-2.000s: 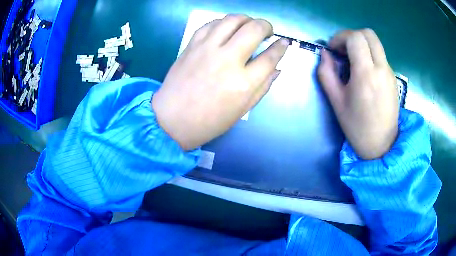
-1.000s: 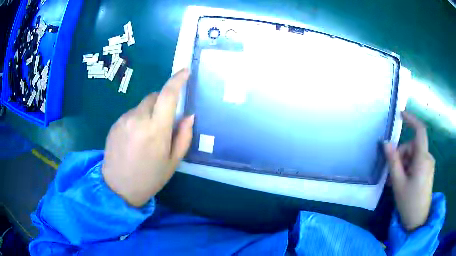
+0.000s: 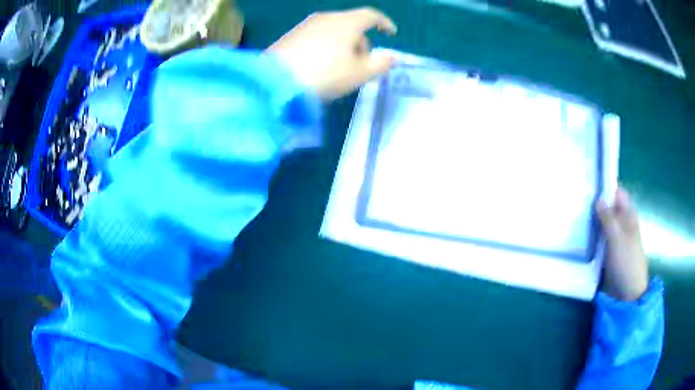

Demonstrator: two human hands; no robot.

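Note:
The tablet back cover (image 3: 480,164) glares white inside its dark rim. It lies on a white protective sheet (image 3: 457,269) that shows as a border around it. My left hand (image 3: 335,55) is at the far left corner of the sheet, one fingertip touching the corner and another finger raised apart. The blur hides whether it grips the edge. My right hand (image 3: 625,247) is at the right edge, fingertips closed on the edge of the sheet and cover, the other fingers hidden.
A blue parts tray (image 3: 46,137) with mixed dark and white strips is at the left. A round tan pot (image 3: 221,27) stands behind it, partly behind my left sleeve. Another dark panel with a white border (image 3: 636,30) lies at the far right. My left sleeve covers much of the left bench.
The cover and sheet sit farther right and look smaller. My left hand has moved from the left edge to the far corner. The pot and far panel have come into view; the loose strips are out of sight.

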